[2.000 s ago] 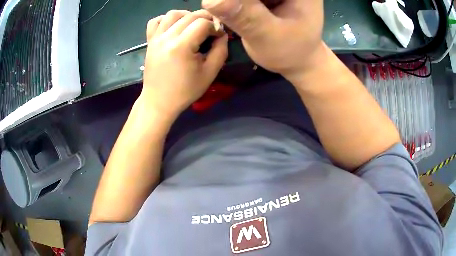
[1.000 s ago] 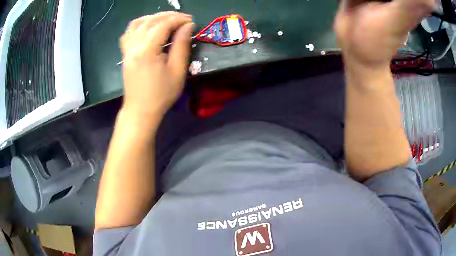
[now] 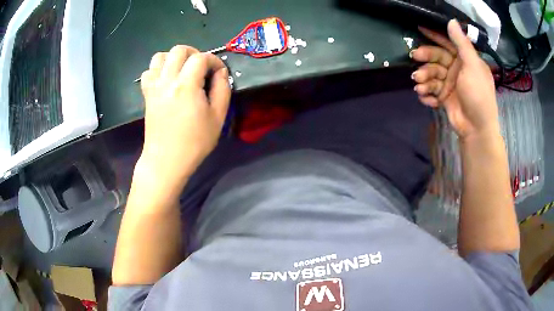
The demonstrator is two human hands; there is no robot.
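Note:
The red thermometer housing (image 3: 259, 37) lies open on the green mat, with a blue circuit board and a whitish display rectangle inside. Its thin metal probe points left and passes behind my left hand (image 3: 185, 91). That hand is curled at the mat's front edge; its fingertips are partly hidden and I cannot tell whether it holds anything. My right hand (image 3: 455, 85) is open with fingers apart, at the right, its thumb beside the black electric screwdriver (image 3: 419, 15). Tiny white bits (image 3: 297, 44) lie just right of the housing.
A white-framed ribbed tray (image 3: 85, 79) is at the left. Clear trays (image 3: 527, 140) with red ends are at the right, below a black cord (image 3: 503, 65). A white cloth (image 3: 486, 15) lies behind the screwdriver. A grey stool (image 3: 39, 215) stands lower left. A blurred red shape (image 3: 261, 123) is below the bench edge.
The hands have parted from their spot over the work, uncovering the housing. My right hand has moved right, then lowered and opened. The black screwdriver now shows at the top right.

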